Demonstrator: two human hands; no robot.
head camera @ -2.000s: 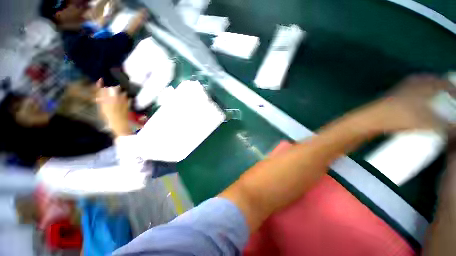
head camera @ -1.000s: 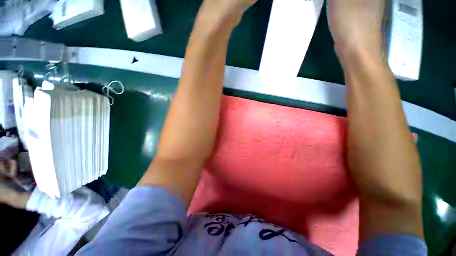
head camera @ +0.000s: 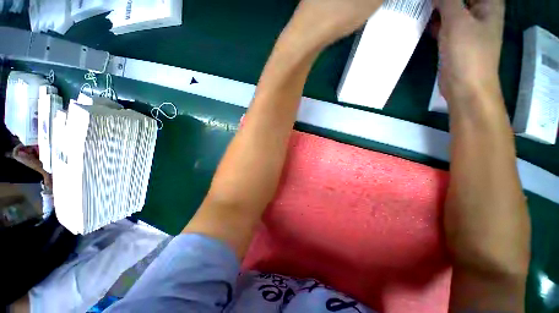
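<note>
A slim white carton (head camera: 383,61) lies slanted on the dark green belt at the top centre, with grey printed lines at its far end. My left hand (head camera: 346,15) is at the carton's upper left side; its fingertips are cut off or hidden at the picture's top edge. My right hand (head camera: 472,36) is just right of the carton's far end, fingers bent, partly cut off by the top edge. Part of another white carton (head camera: 437,98) shows beside my right wrist. Whether either hand grips a carton cannot be told.
A printed white carton (head camera: 540,85) lies at right; more cartons (head camera: 150,15) lie at upper left. The pale rail (head camera: 227,85) crosses behind my forearms. A red mat (head camera: 361,214) lies beneath them. A thick white stack with string loops (head camera: 104,165) stands left, near a co-worker's arm.
The view has shifted, so the stack and mat appear further right and lower. My right hand is now bent beside the central carton's far end, and the right-hand carton shows further from it.
</note>
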